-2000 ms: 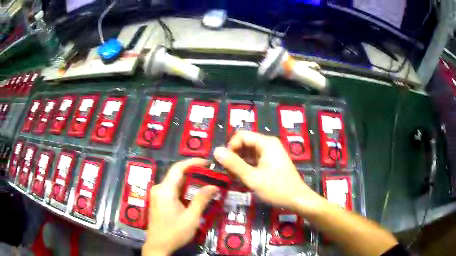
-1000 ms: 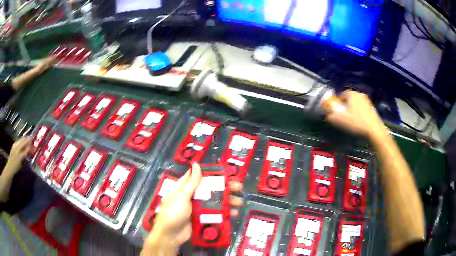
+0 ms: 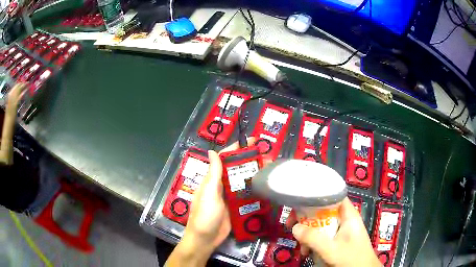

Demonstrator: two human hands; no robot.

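My left hand holds a red handset upright over the clear blister tray, its white-labelled face towards me. My right hand grips a white handheld barcode scanner with orange marking. The scanner's head is just right of the held handset and overlaps its edge in view; I cannot tell if they touch. Red handsets with white labels and dark rings lie in two rows of pockets, such as one at the upper left. My hands and the scanner hide part of the lower row.
A second white scanner lies behind the tray with cables crossing over. A blue mouse, a white mouse and a monitor stand behind. At left are another filled tray, a coworker's arm and a red stool.
My right hand has brought the scanner from the back of the bench to the held handset. The neighbouring filled tray has moved left towards the coworker, away from mine. The view has shifted.
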